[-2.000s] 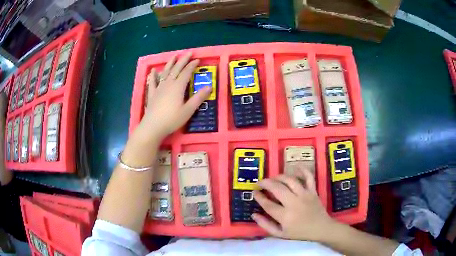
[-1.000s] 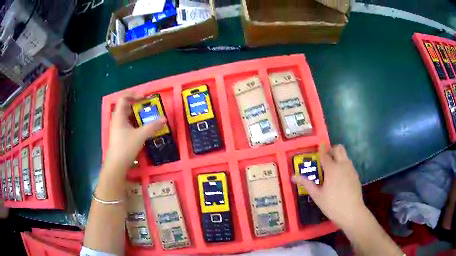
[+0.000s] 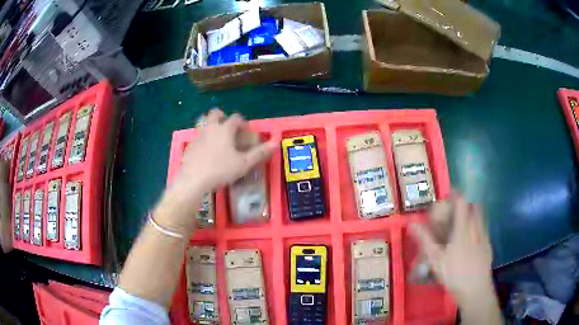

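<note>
A red-pink phone tray lies before me. My left hand is over its upper left pockets, fingers at the top end of a blurred phone, beige back up. My right hand, blurred, is at the lower right pocket with a blurred phone between its fingers; which side faces up is unclear. An upper phone and a lower phone show yellow fronts and lit screens. The other visible phones, such as one at the upper right, lie beige back up.
A box of white and blue packets and an open brown box stand beyond the tray, a dark pen near them. Stacked trays with beige-backed phones are at the left. Another tray's edge shows at the right.
The upper second-pocket phone, yellow front up before, now shows its beige back. The lower right phone has left its face-up position and is at my right hand. The tray sits lower in view.
</note>
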